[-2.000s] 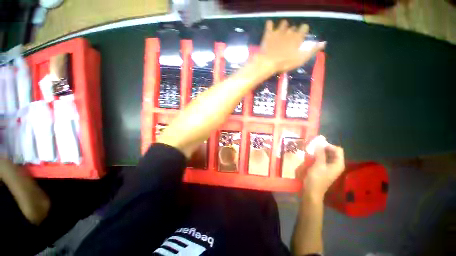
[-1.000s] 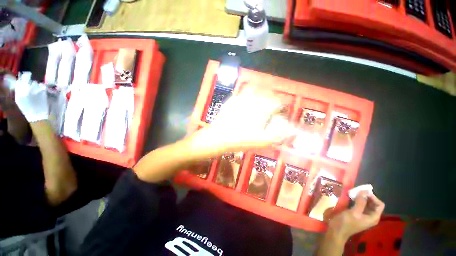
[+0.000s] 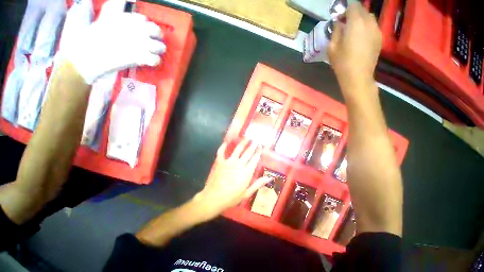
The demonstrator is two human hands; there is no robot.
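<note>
A red-orange foam tray holds two rows of closed flip phones, shiny gold-brown with camera clusters. My left hand lies over the tray's left end with its fingers spread. It touches the tray and reaches the left phone of the near row. My right hand is at the metallic top of a white dispenser bottle beyond the tray. Its fingertips are blurred, and no wipe can be made out. My right forearm hides part of the tray's right end.
Another worker's white-gloved hand is over a red tray of whitish pouches at left. Stacked red and dark trays stand at far right. A tan board lies beyond the dark green bench mat.
My right hand has moved from the tray's near right corner to the bottle. My left hand has drawn back to the tray's left end. The far-left phone, open before, is now closed.
</note>
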